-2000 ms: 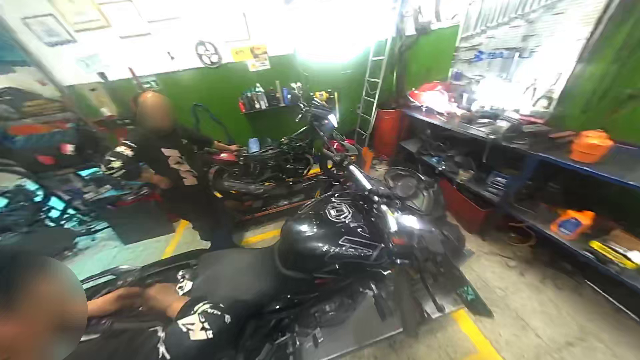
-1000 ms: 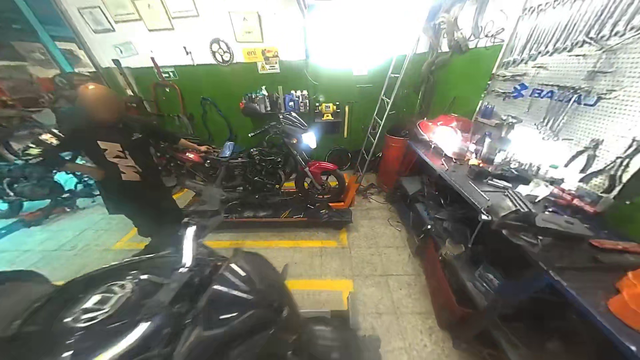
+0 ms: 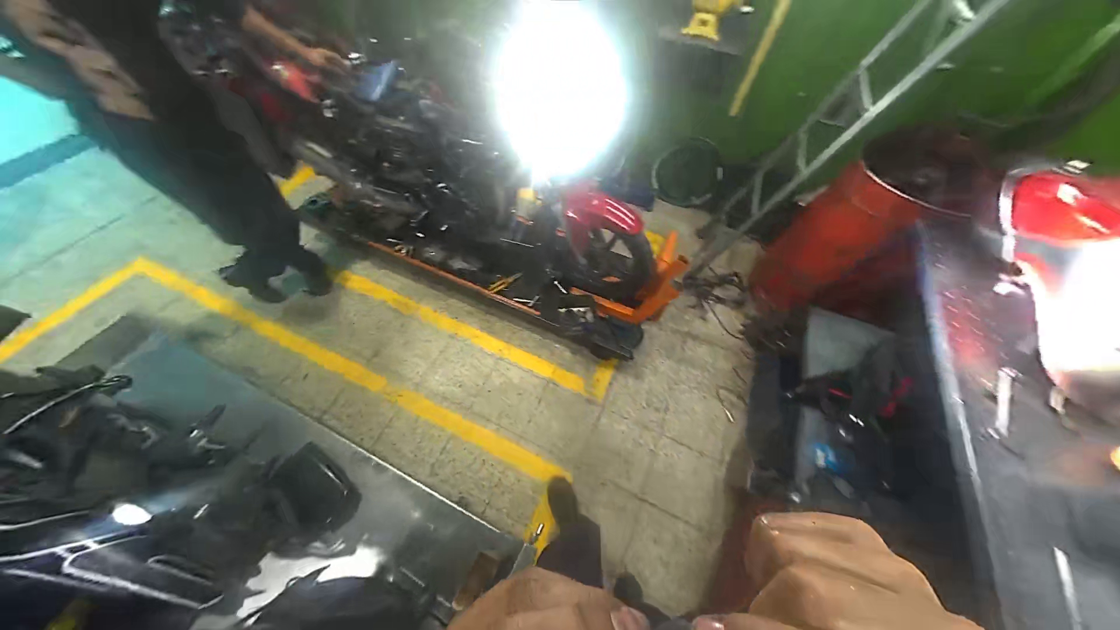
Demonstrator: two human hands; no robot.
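At the bottom edge, my left hand and my right hand are close together with fingers curled, both cut off by the frame. A bit of something dark shows between their fingertips; what it is cannot be made out. A thin metal tip stands just above my left hand, and whether the hand holds it is unclear. To the left, a black motorcycle rests on a grey metal platform. My right hand is nearest to the workbench along the right side.
Beyond the yellow floor line, a motorcycle with a red front fender stands on an orange-edged lift. A person in dark trousers stands beside it. A metal ladder leans near a red drum.
The view has swung right and down. Both my hands have come into view at the bottom. The person beside the other motorcycle is still there.
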